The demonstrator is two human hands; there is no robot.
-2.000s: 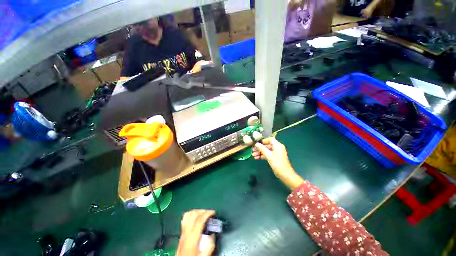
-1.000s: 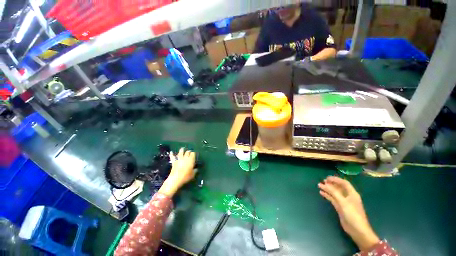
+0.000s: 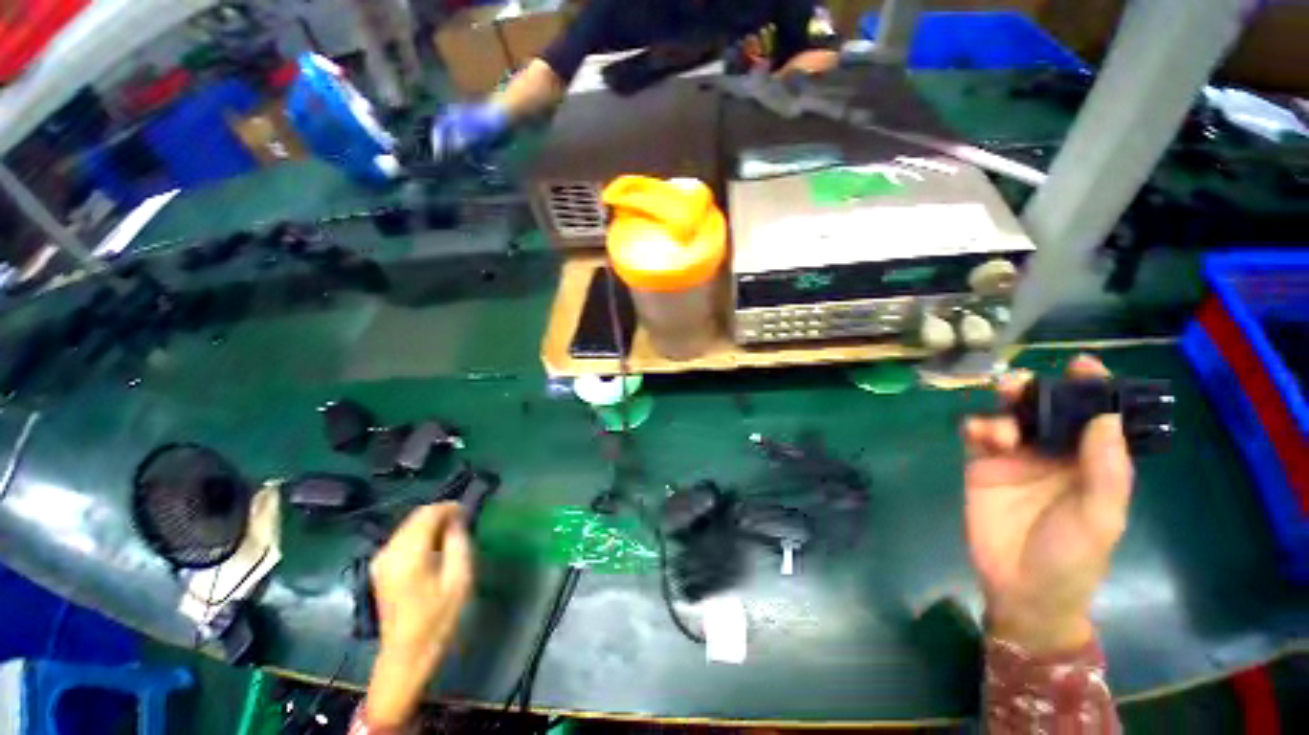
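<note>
My right hand (image 3: pixel 1045 503) is raised at the right, palm towards me, with its fingers round a black power adapter (image 3: pixel 1094 417). My left hand (image 3: pixel 419 592) is blurred at the lower left, next to a pile of black adapters (image 3: pixel 327 493); whether it grips one cannot be told. More black adapters with cables (image 3: pixel 739 520) lie on the green bench between my hands. A white socket block (image 3: pixel 725 632) lies just below them. A green patch with pale lines (image 3: pixel 600 543) is right of my left hand.
The silver bench tester (image 3: pixel 861 259) and orange-lidded bottle (image 3: pixel 669 273) stand on a wooden board (image 3: pixel 563 345). A white post (image 3: pixel 1113 158) rises at the right. A blue basket (image 3: pixel 1263 273) is at the right edge, a black fan (image 3: pixel 190 506) at the left. A person's gloved hand (image 3: pixel 467 129) is across the bench.
My right hand has moved up and right and now holds an adapter. Adapters now lie in the middle of the bench. My left hand has moved down from the pile's upper side.
</note>
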